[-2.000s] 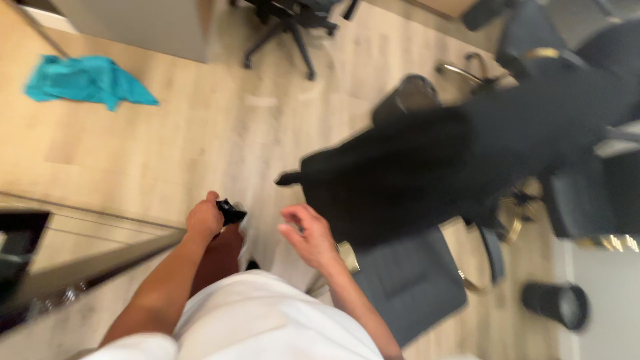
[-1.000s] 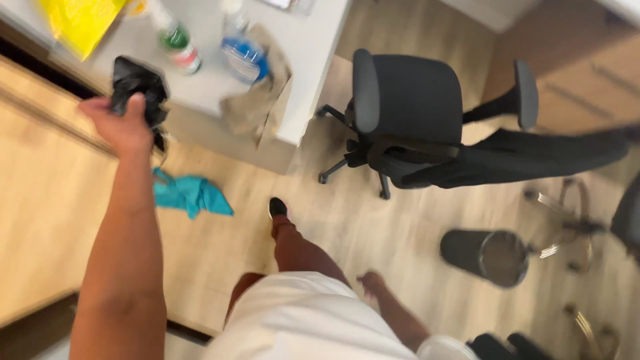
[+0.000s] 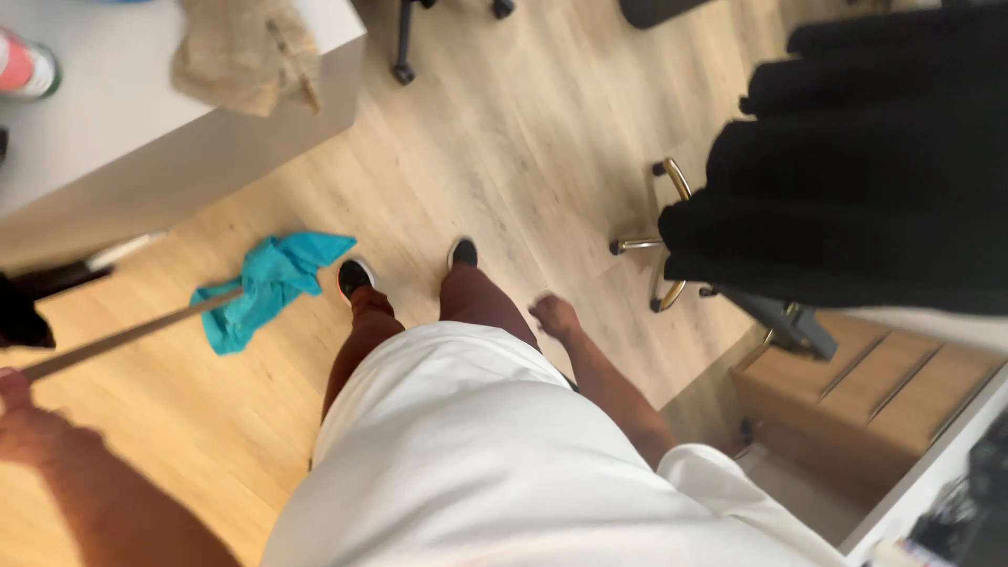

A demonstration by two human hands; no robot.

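Note:
At the left edge, my left hand [image 3: 35, 429] is partly cut off and blurred, at the near end of a long thin brown strip or pole [image 3: 130, 335]. Whether the fingers grip it cannot be told. The strip's far end overlaps a crumpled teal cloth [image 3: 276, 276] low by my feet. A dark thing [image 3: 24, 319] lies just beyond this hand, cut by the frame edge. My right hand [image 3: 555, 315] hangs beside my right leg, its fingers loosely bent, with nothing visible in it.
A white desk [image 3: 102, 134] at upper left bears brown crumpled material [image 3: 244, 59] and a red and white container [image 3: 27, 67]. Black fabric [image 3: 850, 173] hangs at right over a chair with metallic legs [image 3: 669, 299]. Wooden drawers [image 3: 866, 378] stand lower right.
The view has shifted a lot. My left hand, which held a black crumpled thing over the desk a second ago, is now low at the left edge.

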